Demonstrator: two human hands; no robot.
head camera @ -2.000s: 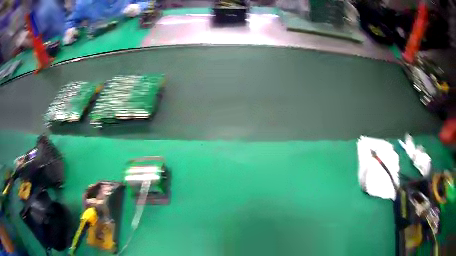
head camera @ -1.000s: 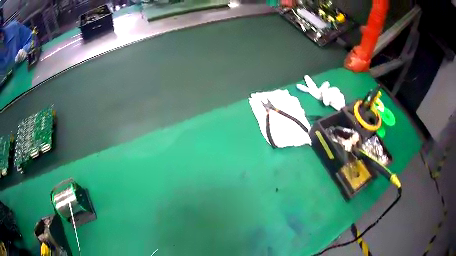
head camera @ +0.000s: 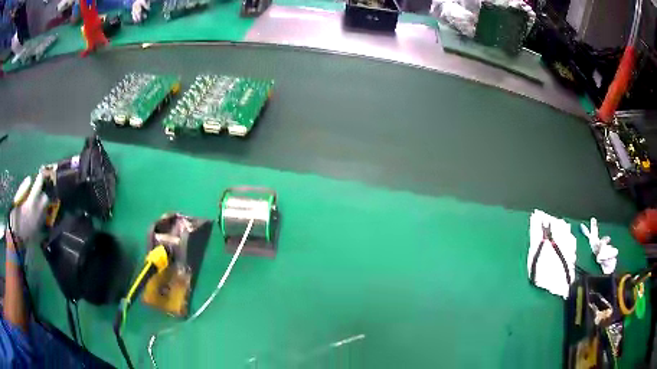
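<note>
Neither of my hands shows. The solder reel (head camera: 245, 210) stands on its frame left of centre, and solder wire (head camera: 229, 272) runs down from it to the mat. Left of it, the left iron stand (head camera: 189, 252) holds a yellow-collared soldering iron (head camera: 137, 285) above a yellow-brown pad; its tip is hidden. Another thin bright strand (head camera: 349, 340) shows near the bottom edge, partly blurred. At the right, dark-handled side cutters (head camera: 550, 249) lie open on a white cloth (head camera: 542, 279). The right iron stand (head camera: 580, 313) is cut off by the lower edge.
Green boards (head camera: 248, 104) lie on the dark belt (head camera: 403, 137). A black fan (head camera: 97, 179) and black funnel (head camera: 79, 256) stand left. Beyond them is another person's gloved hand (head camera: 30, 212) with a blue sleeve. White gloves (head camera: 601, 249) lie right; an orange-red tube (head camera: 617, 85) rises behind.
The view has swung back left since one second ago: the reel, left stand and boards sit further right, and the cutters and right stand have shifted towards the right edge.
</note>
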